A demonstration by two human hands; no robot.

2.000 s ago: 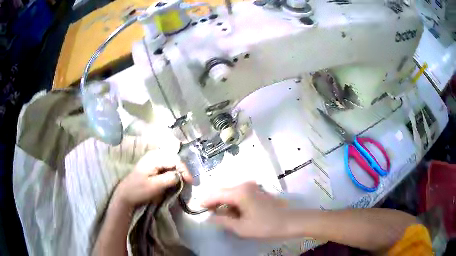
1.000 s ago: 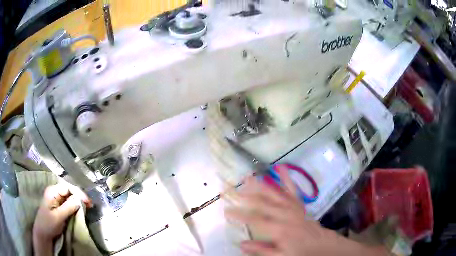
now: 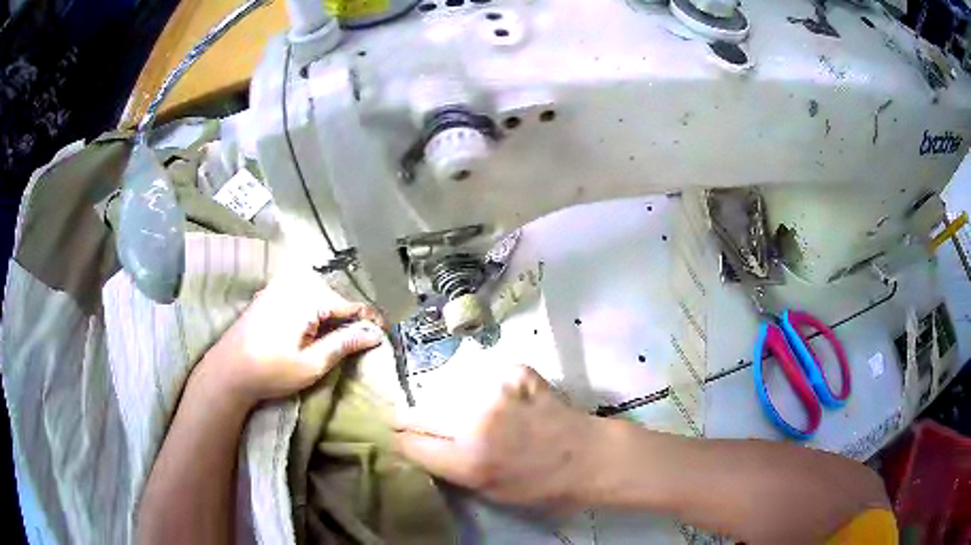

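Observation:
The khaki garment (image 3: 367,468) with pale striped lining (image 3: 176,319) lies left of and in front of the needle area. My left hand (image 3: 298,341) pinches the cloth edge just left of the presser foot (image 3: 426,325). My right hand (image 3: 511,436) lies right of it, fingertips on the cloth edge in front of the foot; bright glare hides part of the fingers. The off-white sewing machine head (image 3: 639,117) stands above. The scissors (image 3: 804,373) with pink-and-blue handles lie on the bed to the right, untouched.
The machine lamp (image 3: 151,229) hangs at the left near a white label (image 3: 243,194). A pale striped strip (image 3: 690,319) lies across the bed. Small metal parts (image 3: 745,240) sit near the machine pillar. A red basket (image 3: 937,490) is at the lower right. A wooden board (image 3: 208,64) is behind.
One second ago my right hand was over the scissors; now it is back at the cloth before the needle. The view has shifted left. The scissors lie beside the pillar, handles toward me.

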